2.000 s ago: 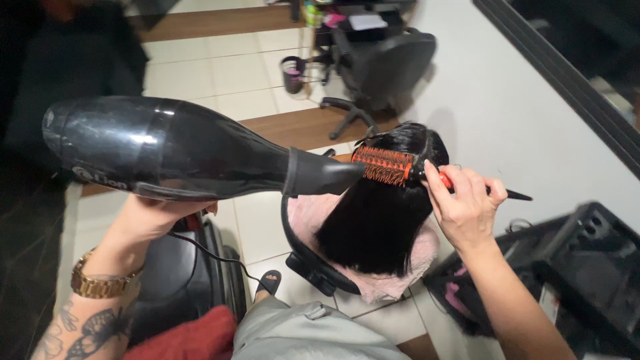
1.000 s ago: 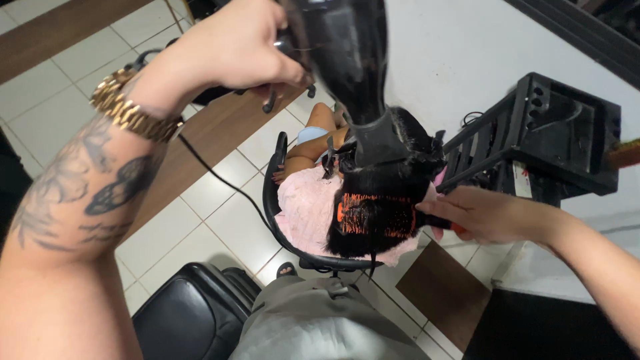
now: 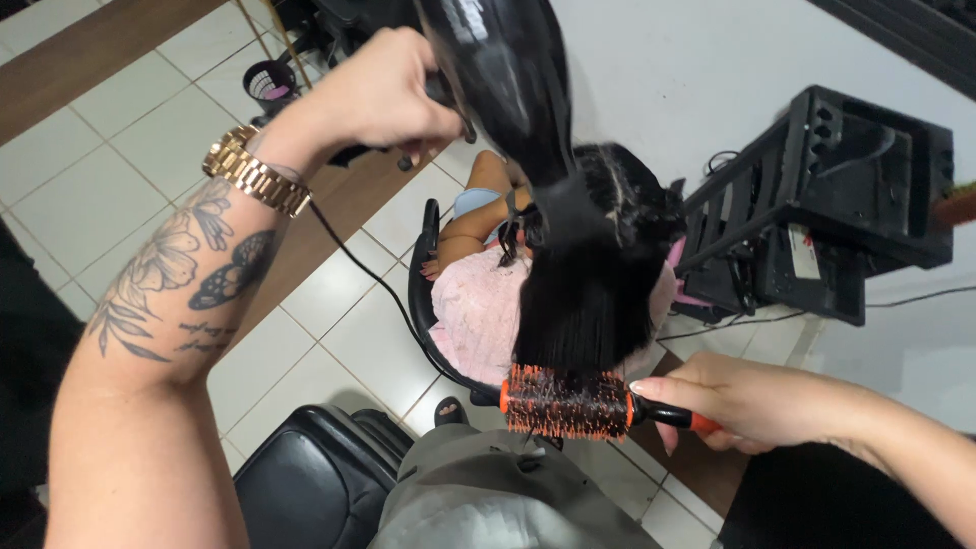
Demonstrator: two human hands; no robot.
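Observation:
My left hand, at the top centre, is closed around the handle of a black hair dryer. The dryer's nozzle points down at the dark hair of a seated person, close to the crown. My right hand grips a round brush with orange bristles by its black and orange handle. The hair's ends lie over the brush barrel, just below the person's back. A pink towel covers the person's shoulders.
A black salon trolley stands at the right by the white wall. A black padded seat is at the lower left, close to my legs. The dryer cord hangs by the person's chair. Farther back is a small basket.
The brush has moved down the hair from near the head to the ends. The dryer, sideways in the oldest frame, now points downward. The view has shifted.

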